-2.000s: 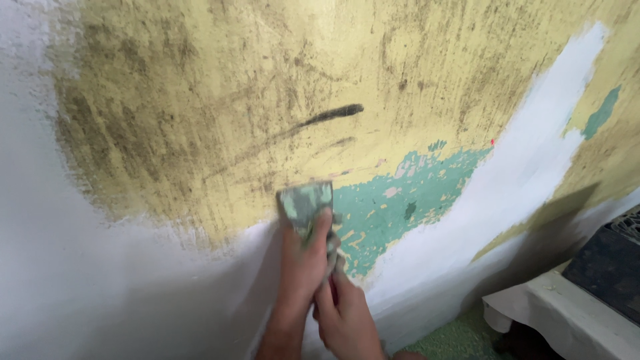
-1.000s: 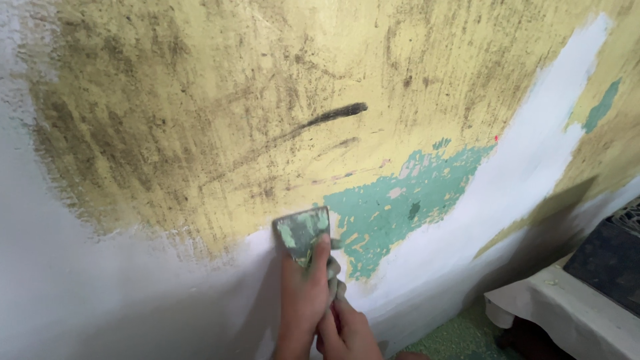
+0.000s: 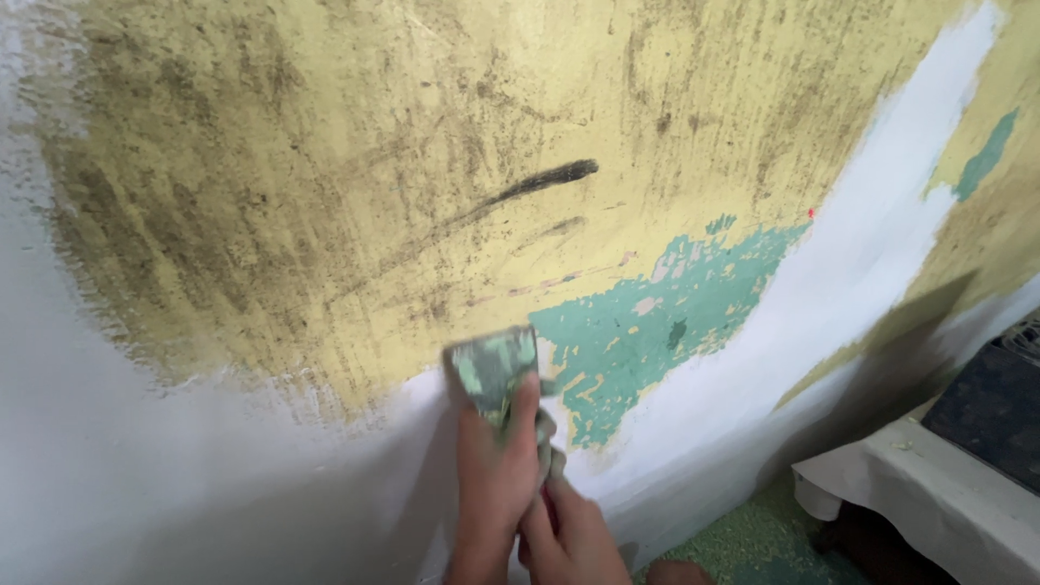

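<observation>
A paint scraper (image 3: 494,366) with a wide metal blade, smeared with green paint, lies against the wall at the lower edge of the yellow paint. My left hand (image 3: 497,479) grips it near the blade, thumb stretched up along it. Lower down, my right hand (image 3: 569,536) is closed around the scraper's reddish handle. Right of the blade is an exposed patch of green paint (image 3: 699,301) with ragged yellow flecks. Dirty, stained yellow paint (image 3: 325,162) spreads above, crossed by a black smear (image 3: 552,176). White surface (image 3: 244,487) borders it below and at the left.
At the lower right a white cloth or sheet (image 3: 918,479) covers a low surface, with a dark object (image 3: 991,406) on it. The green floor (image 3: 747,540) is strewn with small flakes. Part of a knee or foot shows at the bottom edge.
Between the earliest frame and the middle one, the scraper blade shifts slightly down the wall. Now it is up against the yellow paint's lower edge, both hands still on the tool.
</observation>
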